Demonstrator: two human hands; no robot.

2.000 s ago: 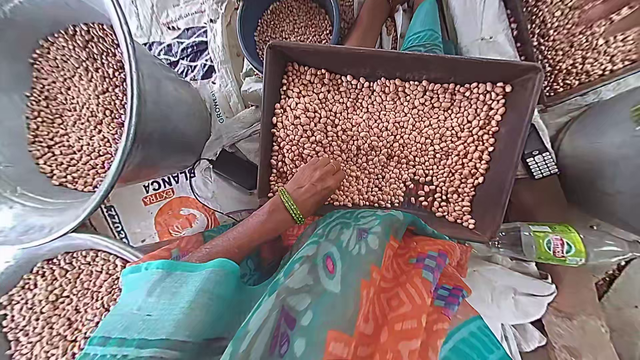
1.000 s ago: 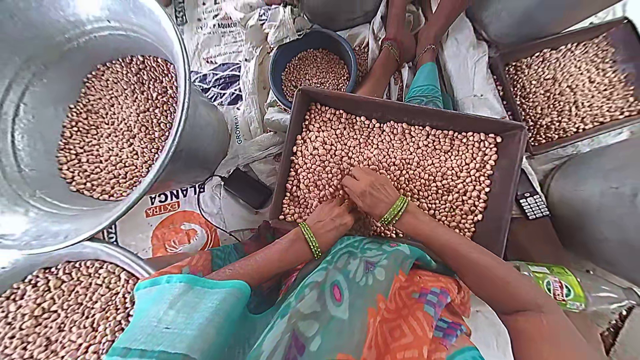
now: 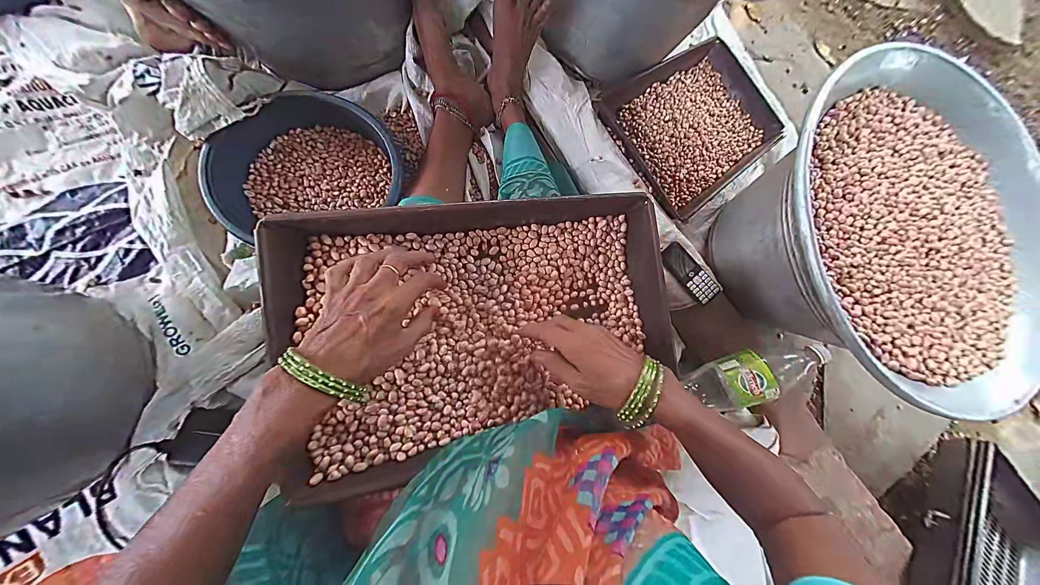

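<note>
A brown rectangular tray [image 3: 662, 301] lies on my lap, holding a layer of shelled peanuts [image 3: 455, 325] with pinkish skins. My left hand [image 3: 375, 313], with green bangles and a ring, rests palm down on the nuts at the tray's left side, fingers spread. On the right, my right hand [image 3: 587, 357] touches the nuts near the tray's lower right, its fingers bent and partly apart. The nuts between the hands look blurred. Dark tray bottom shows in small patches at the upper right. Neither hand is seen closed around anything; the undersides of both are hidden.
A blue tub [image 3: 213, 175] of nuts stands behind the tray, beside a person's feet [image 3: 459, 97]. A smaller brown tray [image 3: 691, 210] and a large metal pot [image 3: 812, 244] of nuts are at right, near a keypad phone [image 3: 691, 274] and plastic bottle [image 3: 751, 378]. Printed sacks [image 3: 179, 309] cover the left ground.
My hands were close together over the nuts a second ago; now they are well apart. Two seconds ago only my left hand was on the nuts. The view has swung to the right.
</note>
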